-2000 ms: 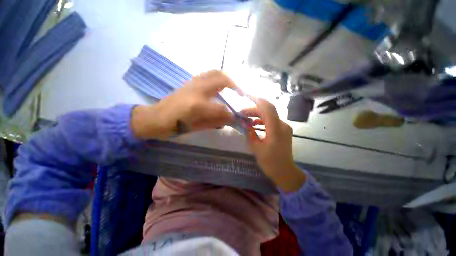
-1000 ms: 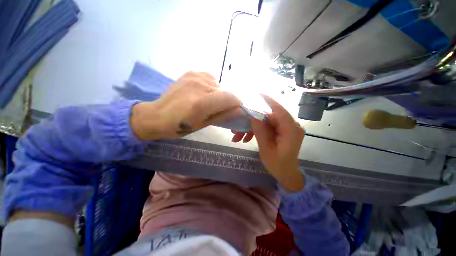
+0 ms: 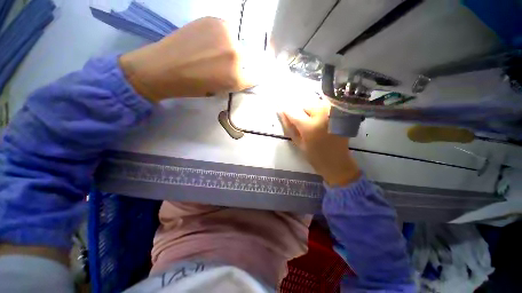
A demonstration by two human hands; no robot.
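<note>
My left hand (image 3: 186, 60) lies on the machine bed, its fingertips lost in the lamp glare left of the needle area. A striped blue-white bundle (image 3: 134, 20) shows behind it, partly hidden by the hand. My right hand (image 3: 315, 137) is just in front of the needle area, its fingers reaching into the same glare. Any cloth between the two hands is washed out by the light. The presser foot and needle area (image 3: 309, 66) is partly lost in glare. The grey ribbed cylinder (image 3: 345, 121) stands right beside my right hand.
The white machine head (image 3: 389, 34) fills the upper right. A tan wooden handle (image 3: 439, 134) lies right of the cylinder. Striped piles (image 3: 26, 37) lie far left. A marked grey strip (image 3: 223, 181) runs along the front edge. Blue (image 3: 123, 240) and red (image 3: 315, 266) baskets and white scraps (image 3: 452, 254) are below.
My left hand has moved up and away from my right hand, toward the back of the bed. The striped bundle has shifted back with it. My right hand has moved slightly toward the needle area.
</note>
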